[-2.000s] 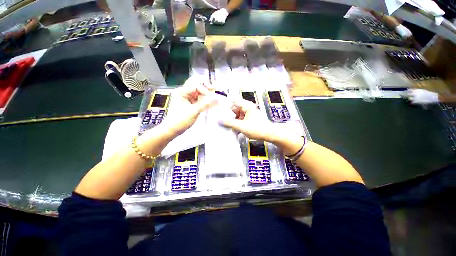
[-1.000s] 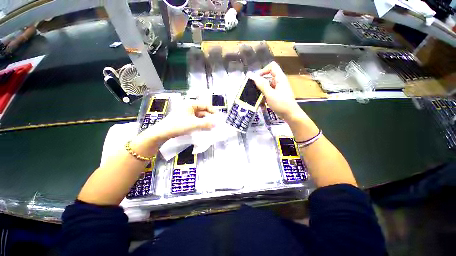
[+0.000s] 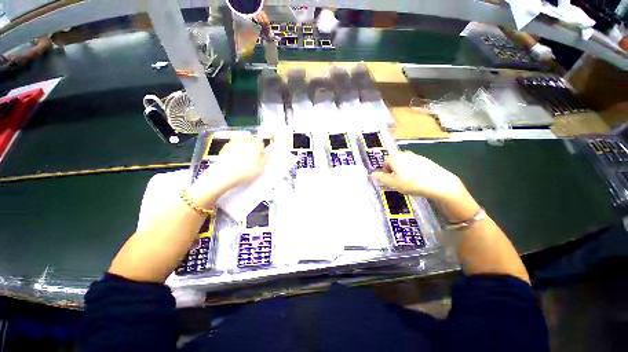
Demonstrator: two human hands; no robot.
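A clear blister tray (image 3: 323, 263) lies before me with two rows of pockets. Bare keypad phones with yellow-framed black screens (image 3: 403, 218) show in the back row and at both sides of the front row. White sleeved shapes (image 3: 341, 213) cover the middle of the front row. My left hand (image 3: 241, 163) is over the tray's left half, closed on thin white sleeves (image 3: 246, 196), which hang over a front-row phone. My right hand (image 3: 416, 177) is over the tray's right side with bent fingers apart near the pockets; I see nothing in it.
White packs with grey tops (image 3: 323, 96) stand behind the tray on brown board. Clear loose plastic (image 3: 492, 113) lies right rear. A small fan (image 3: 180, 112) is by the metal post (image 3: 184, 58). A red holder (image 3: 19, 113) is far left. A gloved hand (image 3: 326, 20) shows opposite.
My right hand has gone down and right, and the bare phone it held is no longer seen in it. My left hand has moved slightly left and still holds the sleeves.
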